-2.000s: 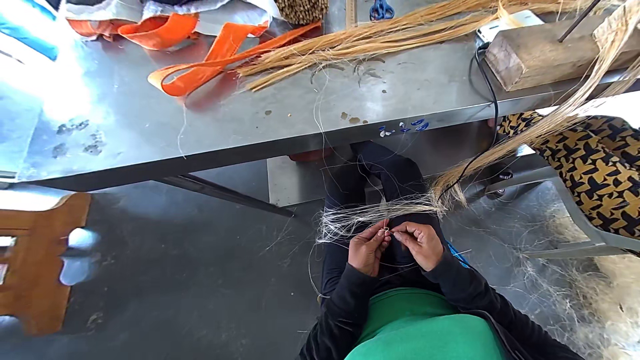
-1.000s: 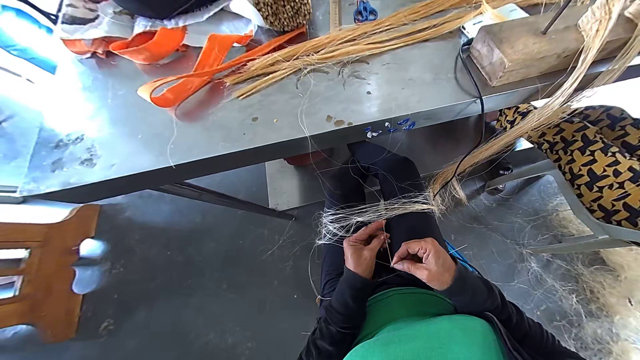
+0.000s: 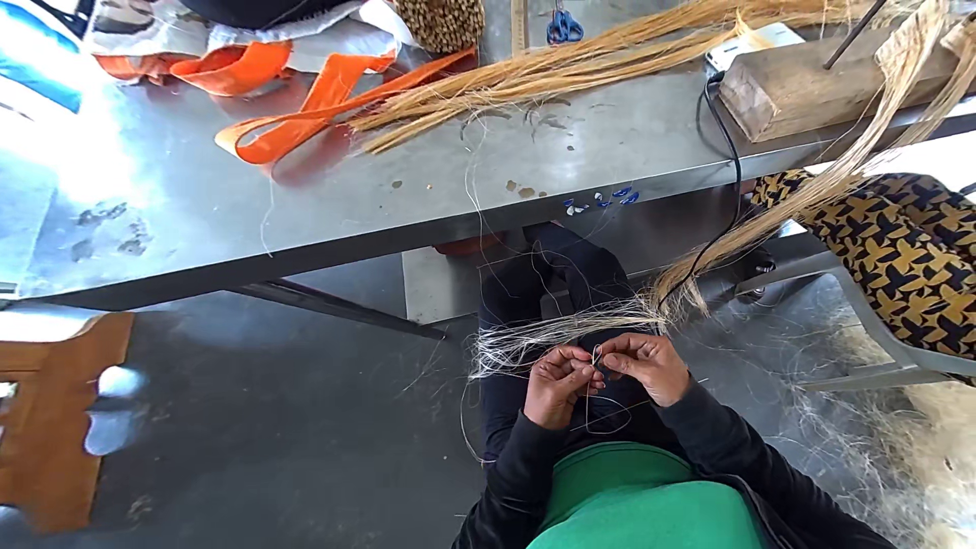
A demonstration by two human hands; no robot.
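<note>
Over my lap, my left hand and my right hand meet fingertip to fingertip, pinching a thin pale fibre strand between them. A small loop stands up at the fingertips, and a looser curve of the strand hangs below. Across my thighs, just beyond both hands, lies a bundle of whitish loose fibres. To the right of my knees, a long hank of straw-coloured fibre hangs down from the wooden block on the table.
The metal table holds an orange strap, long golden fibres, blue-handled scissors and a white device with a black cable. At right, a patterned cloth covers a chair. Loose fibres litter the floor; a brown wooden piece stands left.
My hands were slightly apart a second ago with the strand stretched between them; now the fingertips are together and a small loop shows there.
</note>
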